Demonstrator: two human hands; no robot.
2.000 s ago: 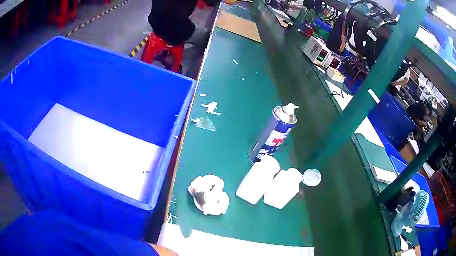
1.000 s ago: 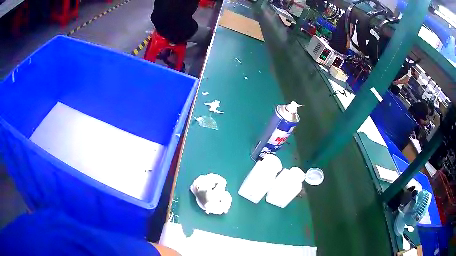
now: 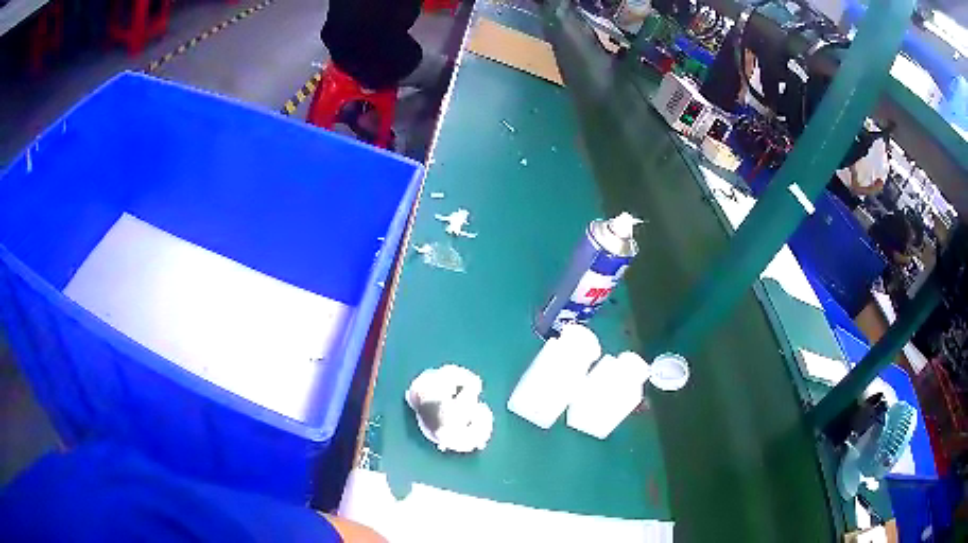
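A white sheet (image 3: 510, 517) lies across the near end of the green bench, cut off by the bottom edge. My left forearm in a blue sleeve enters at the bottom left, with a bit of bare skin at the sheet's left end; the hand itself is out of the picture. My right hand is not in view. A crumpled white rag (image 3: 450, 409) lies beyond the sheet. Two white plastic bottles, a left one (image 3: 552, 377) and a right one (image 3: 608, 395) with its round lid open (image 3: 669, 372), stand beside a blue and white spray can (image 3: 590, 278).
A deep blue tote (image 3: 244, 127) with a white sheet (image 3: 202, 308) at its bottom stands left of the bench. Plastic scraps (image 3: 441, 256) and a brown board (image 3: 515, 51) lie farther along. A green upright (image 3: 791, 191) and small fan (image 3: 884, 440) are right. A person sits on a red stool (image 3: 350, 101).
The view has shifted slightly, so the bench things appear a little farther right than two seconds ago. The things on the bench keep their places relative to each other.
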